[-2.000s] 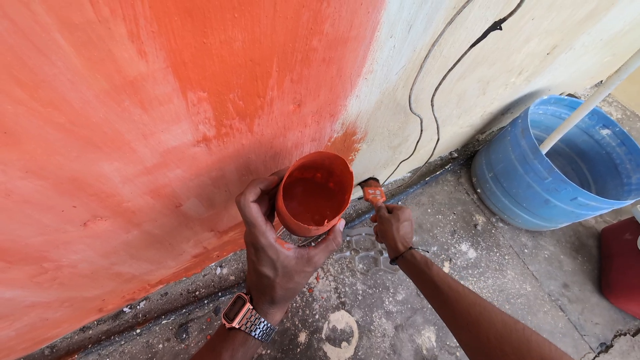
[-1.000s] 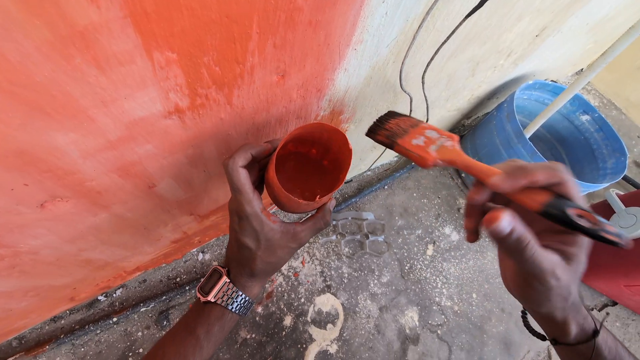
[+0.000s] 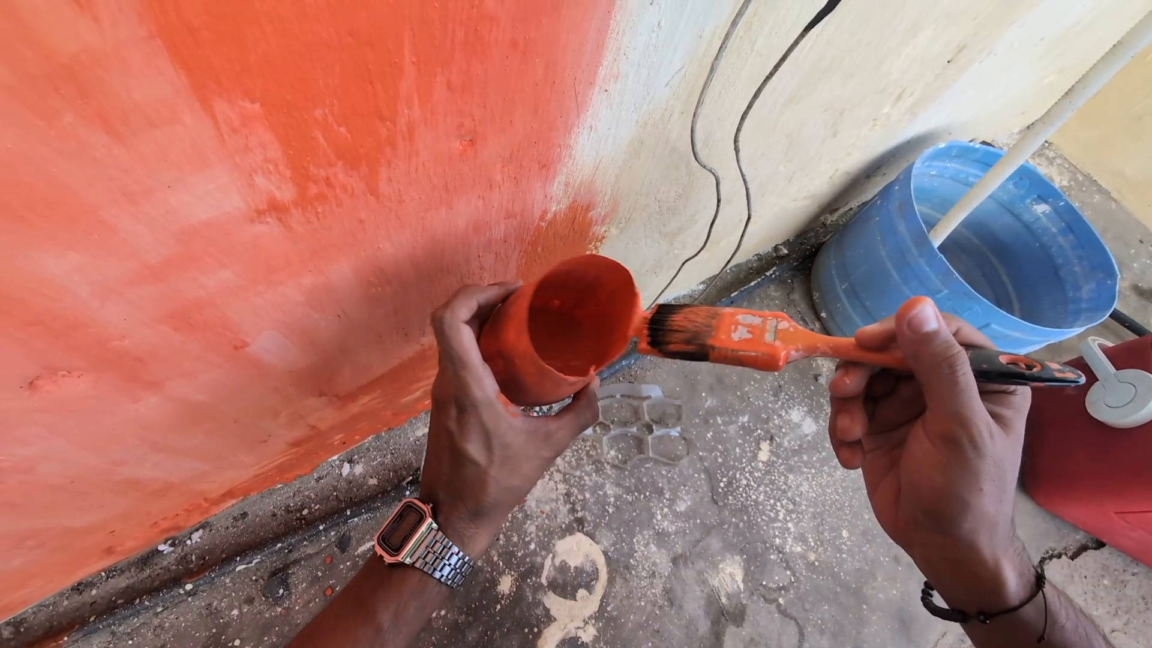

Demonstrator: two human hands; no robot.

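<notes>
My left hand (image 3: pixel 490 432), with a digital watch on its wrist, grips an orange paint cup (image 3: pixel 531 360) whose mouth is tilted toward me and to the right. In my right hand (image 3: pixel 945 441) is a paintbrush (image 3: pixel 747 337), held by its handle, with its dark, orange-stained bristles at the cup's right rim. Behind the cup, the wall is coated in orange paint (image 3: pixel 360 108) on the left and is whitish cream (image 3: pixel 666 117) on the right. An uneven edge divides the two colours.
A blue plastic tub (image 3: pixel 864 252) with a white pole (image 3: pixel 1035 135) leaning in it stands at the right. Below it is a red container (image 3: pixel 1089 468) with a white cap. A clear plastic holder (image 3: pixel 639 423) lies on the speckled concrete floor. Dark wires (image 3: pixel 742 135) hang along the wall.
My right hand has moved away from the wall's base with the brush, and the bristles are now at the cup's rim. My left hand still holds the cup.
</notes>
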